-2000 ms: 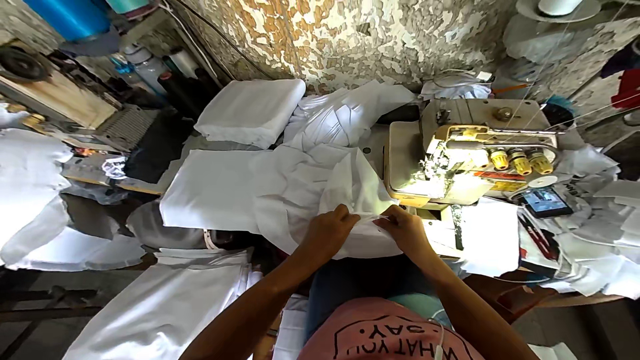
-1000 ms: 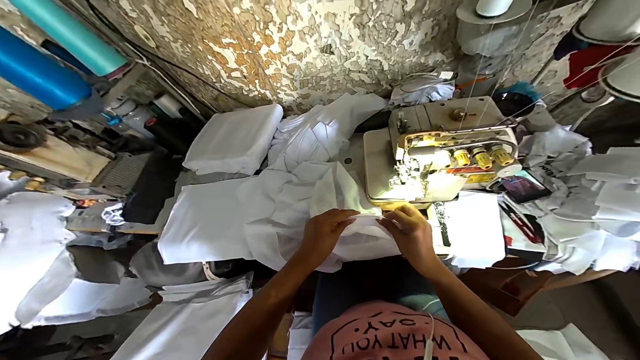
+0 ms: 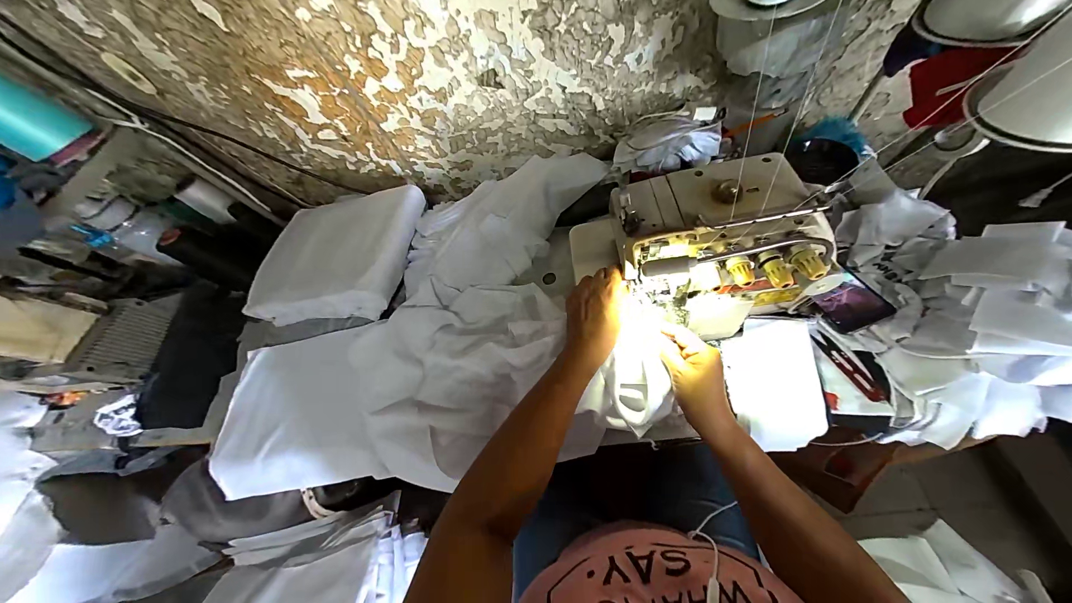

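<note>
An overlock sewing machine [image 3: 729,209] with yellow tension dials stands right of centre, its lamp lighting the needle area. White fabric [image 3: 469,360] spreads in loose folds over the table and reaches the front of the machine. My left hand [image 3: 596,310] rests on this fabric at the machine's left front, fingers close to the presser foot area. My right hand [image 3: 693,368] pinches the fabric edge just in front of the machine. Glare hides the fabric edge and the needle between the hands.
A folded stack of white cloth [image 3: 339,251] lies at the back left. White scraps [image 3: 1005,310], a phone [image 3: 852,300] and red-handled scissors or snips [image 3: 850,364] are on the right. Thread cones [image 3: 1026,92] hang over the upper right, and threads run down to the machine.
Both hands have moved from the fabric in front of the machine up to its lit needle area, carrying the fabric edge along. The view has shifted.
</note>
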